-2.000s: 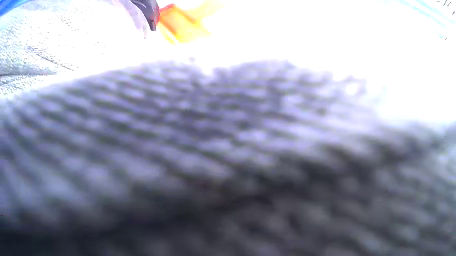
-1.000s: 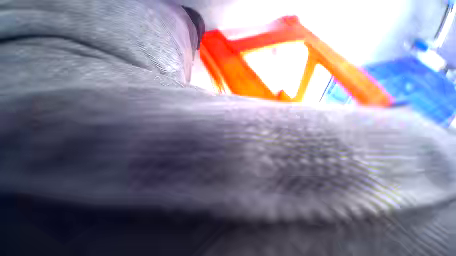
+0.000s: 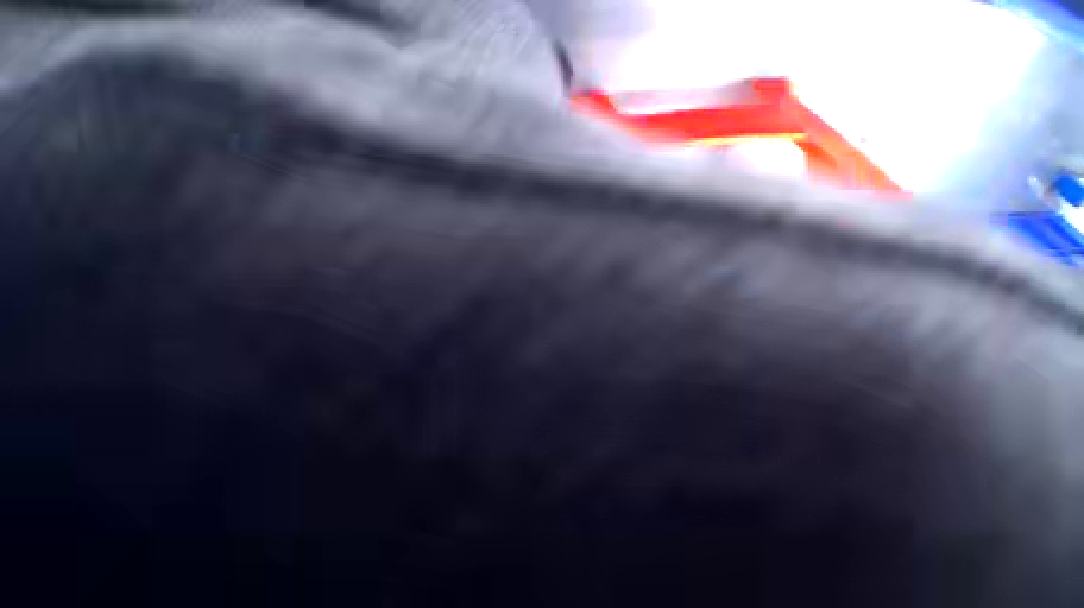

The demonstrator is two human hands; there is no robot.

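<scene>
A blurred dark grey fabric (image 3: 535, 309) fills most of the view, very close to the camera, with a dark seam or fold line running across it. A lighter grey fabric part (image 3: 440, 71) shows at the upper left. I cannot tell whether it is a garment being worn or a work piece. Neither my left hand nor my right hand is in view.
An orange-red frame-like object (image 3: 725, 121), perhaps a stool, stands behind the fabric at the upper middle. A blue object (image 3: 1048, 233) shows at the right edge. The background beyond is overexposed white.
The fabric now covers more of the view and looks darker. The orange-red object sits further right and more of it is hidden. Less of the blue object shows at the right.
</scene>
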